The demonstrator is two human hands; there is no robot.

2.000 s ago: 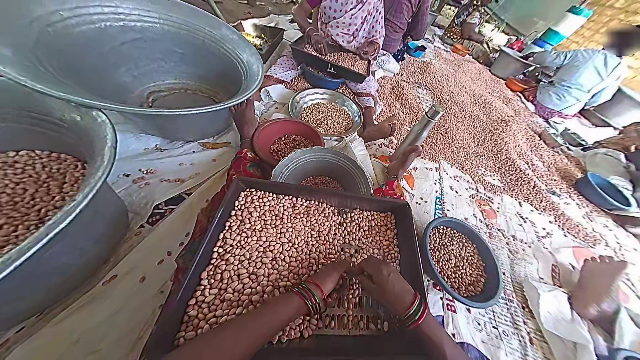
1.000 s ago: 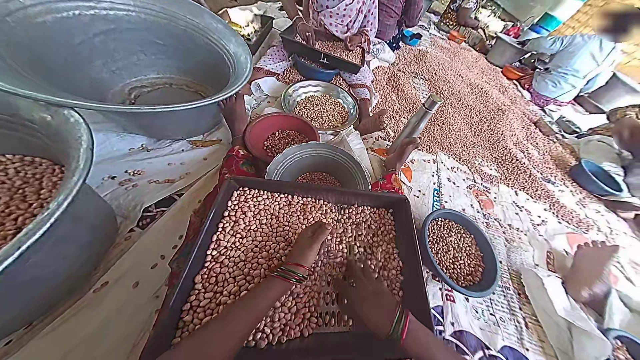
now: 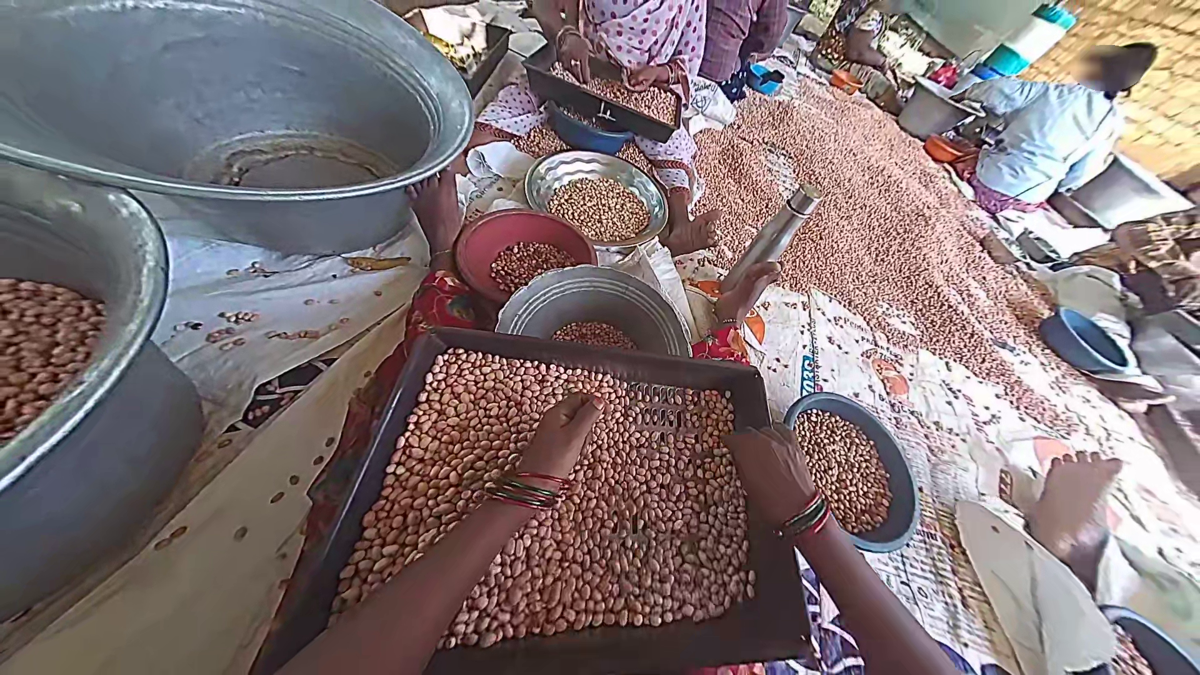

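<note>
A dark rectangular sorting tray (image 3: 600, 652) with a slotted floor lies across my lap, spread with reddish-brown nuts or seeds (image 3: 525, 525). My left hand (image 3: 562, 433) is over the middle of the layer, fingers curled with the tips hidden, so what it holds cannot be told. At the tray's right rim, beside a blue-grey bowl (image 3: 902, 469) of the same nuts, is my right hand (image 3: 771, 469), its fingers curled and partly hidden. Slots show bare near the upper right of the floor. Beyond the far rim stand a grey metal basin (image 3: 600, 291) and a red bowl (image 3: 478, 248), both holding nuts.
Large aluminium basins (image 3: 403, 202) stand at left. A steel bowl (image 3: 544, 178) of nuts and a steel bottle (image 3: 773, 230) lie ahead. Another person works at a similar tray (image 3: 609, 103). A broad heap of nuts (image 3: 872, 206) covers the ground at right, near a seated person (image 3: 1041, 141).
My right hand has moved from over the nuts to the tray's right rim. The nuts now cover much of the lower right, where slots showed before.
</note>
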